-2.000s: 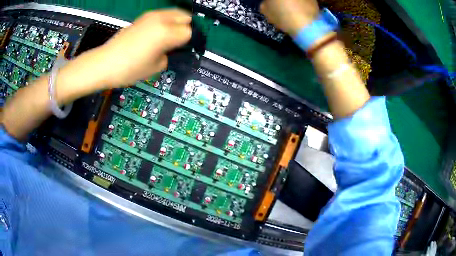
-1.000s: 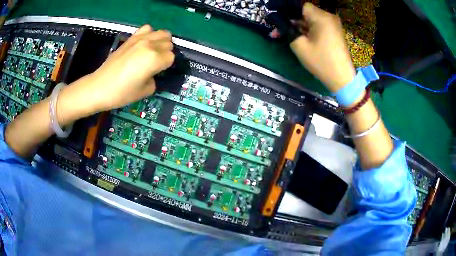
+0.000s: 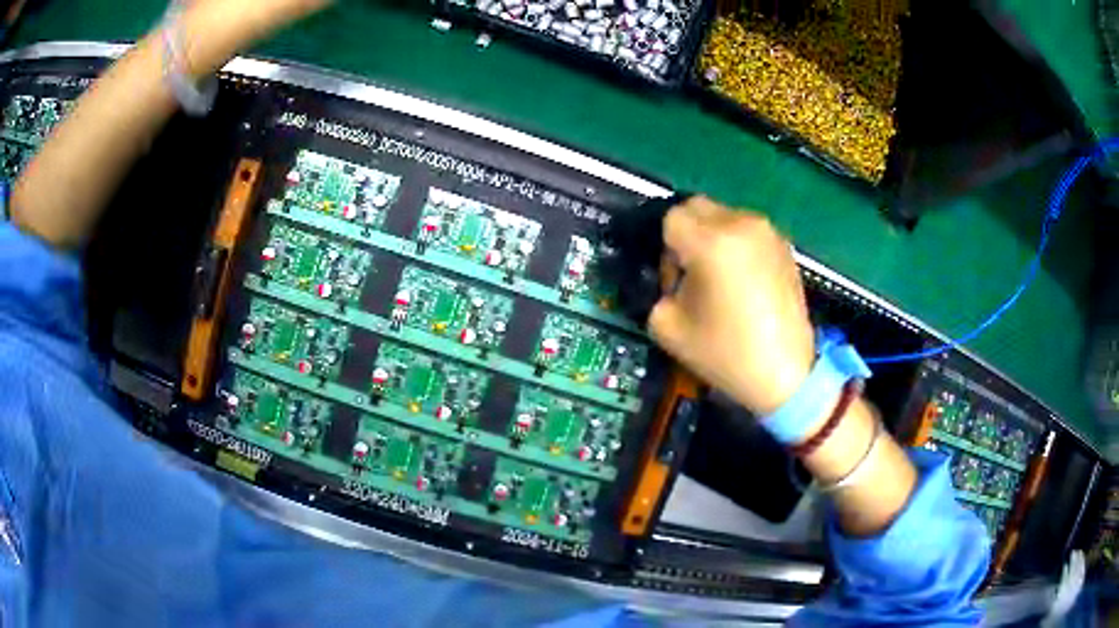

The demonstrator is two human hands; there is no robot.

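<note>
A black solder pallet point(image 3: 472, 521) lies in front of me, holding green circuit boards point(image 3: 423, 380) in three columns of four, with small red, white and silver parts on them. My right hand point(image 3: 730, 294) is over the pallet's upper right corner. Its dark-covered fingertips are bent down at the top right board and partly hide it. Whether they hold a part cannot be seen. My left hand point(image 3: 264, 15) is cut off by the top edge. Only its wrist side shows, so its fingers are hidden.
A bin of silver components point(image 3: 614, 31) and a bin of yellow components point(image 3: 798, 98) stand on the green mat point(image 3: 528, 111). Orange bars point(image 3: 221, 282) flank the boards. A dark flat rectangle point(image 3: 749, 460) lies right of the pallet. Another pallet point(image 3: 982, 454) is further right. A blue cord point(image 3: 1031, 264) trails right.
My right hand has moved from the component bins down to the pallet's upper right corner. My left hand has moved from the pallet's upper left up to the frame's top edge.
</note>
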